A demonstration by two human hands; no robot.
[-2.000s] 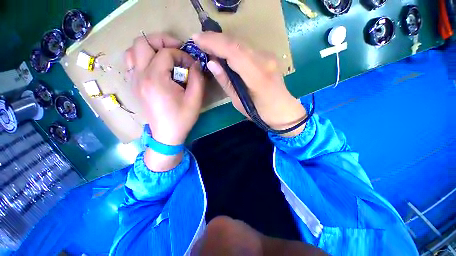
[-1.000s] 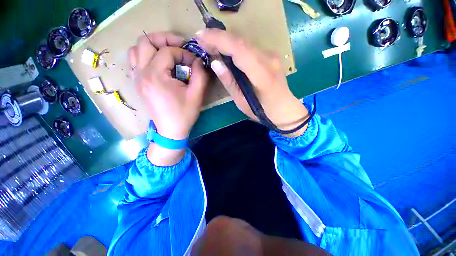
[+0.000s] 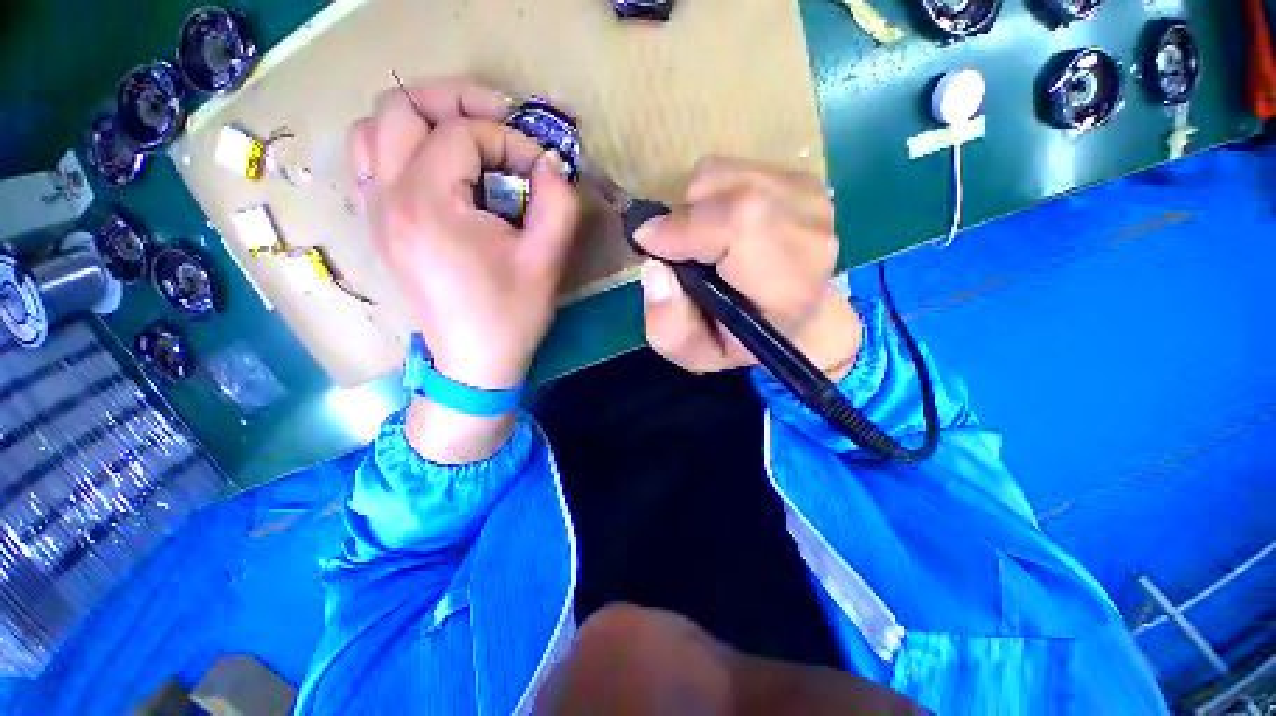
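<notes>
My left hand (image 3: 462,231) holds a round dark housing (image 3: 543,129) at its fingertips over the tan work board (image 3: 700,84). A small silver battery pack (image 3: 505,195) sits between its thumb and fingers. A thin strand of solder wire (image 3: 403,91) sticks up from the left fingers. My right hand (image 3: 756,252) grips the black soldering iron (image 3: 742,315) like a pen. The iron's metal barrel points up-left at the housing; whether the tip touches it I cannot tell. Several white battery packs with yellow tape (image 3: 241,151) lie on the board's left part.
Several round housings (image 3: 183,277) stand on the green bench at the left, others (image 3: 1083,87) at the right. A solder spool (image 3: 70,287) and ribbed clear trays (image 3: 98,476) are at the left. A white disc (image 3: 959,95) with a cable is taped at the right.
The right hand has moved down and right and turned the soldering iron, so its barrel now points up-left at the housing instead of up and away. The left hand keeps its hold.
</notes>
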